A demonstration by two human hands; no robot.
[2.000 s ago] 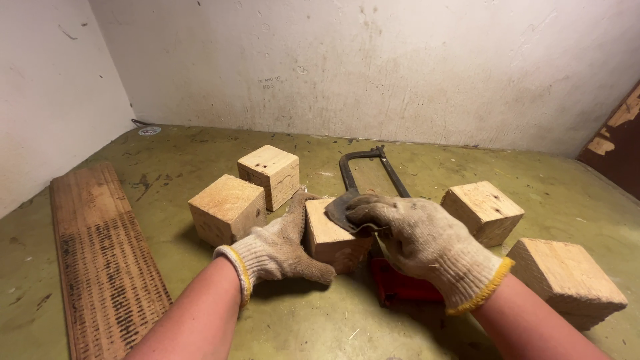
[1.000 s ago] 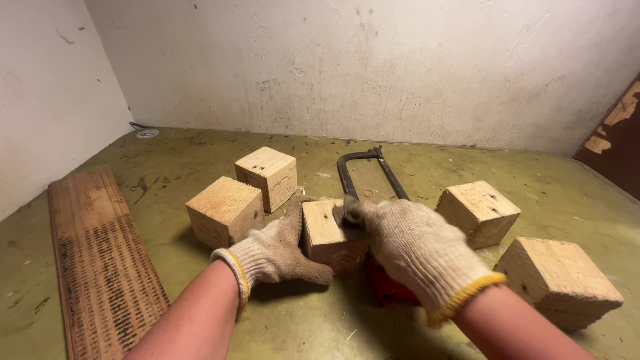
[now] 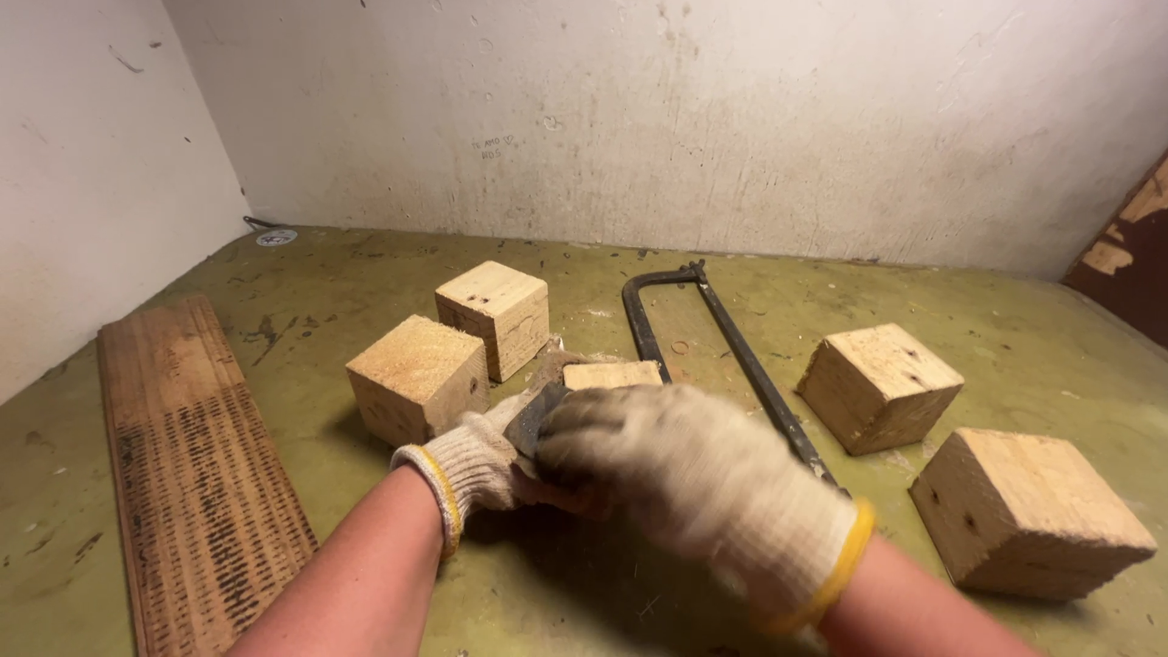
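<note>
Both of my hands wear off-white knitted work gloves with yellow cuffs. My left hand [image 3: 488, 447] grips a wooden block [image 3: 610, 375] from its left side; most of that block is hidden behind my hands. Blurred by motion, my right hand [image 3: 684, 465] lies over the block's near side and holds a dark grey sheet, apparently sandpaper [image 3: 532, 420], which sticks out at its fingertips beside my left hand. Just beyond my right hand lies a hacksaw [image 3: 744, 351] with a black frame, its handle hidden.
Left of the held block stand two wooden blocks [image 3: 420, 365] [image 3: 493, 306]; two more [image 3: 885, 383] [image 3: 1031, 511] stand at the right. A long plank [image 3: 196, 456] with dark marks lies at the far left. Walls border the green surface behind and left.
My right hand with the grey sheet has moved left and toward me, from the block's top to its near side. The red hacksaw handle seen earlier is now covered.
</note>
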